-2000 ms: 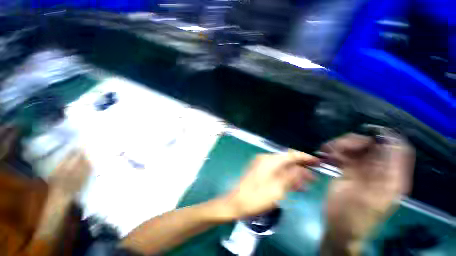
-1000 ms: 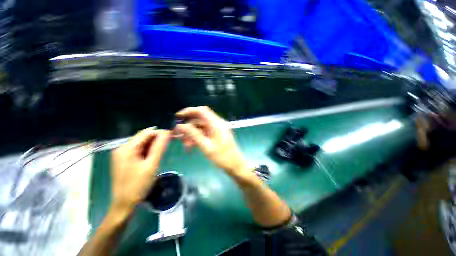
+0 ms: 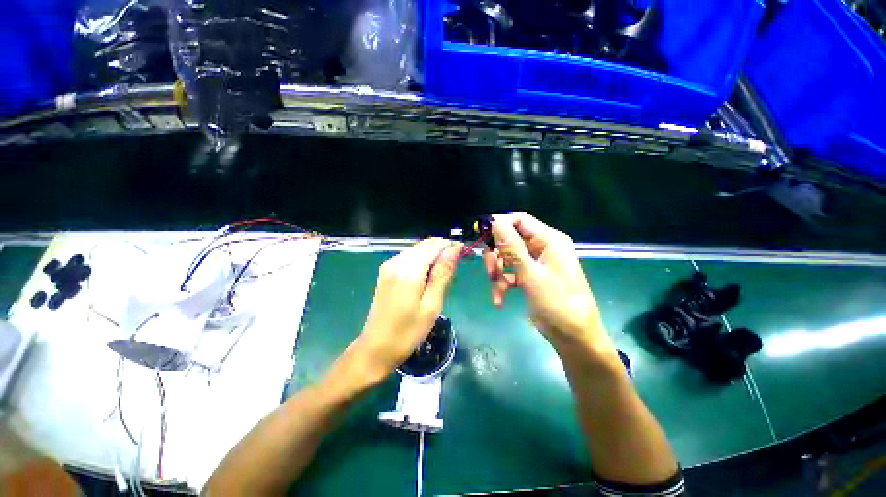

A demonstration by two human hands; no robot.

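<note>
My left hand (image 3: 413, 296) pinches thin red and dark lead wires (image 3: 464, 250) above the green mat. My right hand (image 3: 544, 277) holds a small black part (image 3: 483, 227) with a yellowish spot at its fingertips, close to the left fingertips. The wires seem to run to this part; the exact joint is too small to tell. Below my left hand, the white housing with bracket (image 3: 420, 398) stands on the mat, its round cup showing a black inside, partly hidden by the hand. A white tail cable (image 3: 420, 466) runs from it toward the near edge.
A white sheet (image 3: 262, 388) at left holds wire harnesses (image 3: 233, 252), a grey oval piece (image 3: 149, 354) and small black caps (image 3: 68, 277). Black rings (image 3: 695, 325) cluster on the mat at right. Beyond are a dark conveyor (image 3: 389, 184), blue bins (image 3: 573, 78) and plastic bags (image 3: 228, 68). Another person's arm (image 3: 34, 471) shows lower left.
The view has swung and steadied, so the housing and both hands sit nearer the middle. The hands remain close together; the small black part at my right fingertips now shows clearly.
</note>
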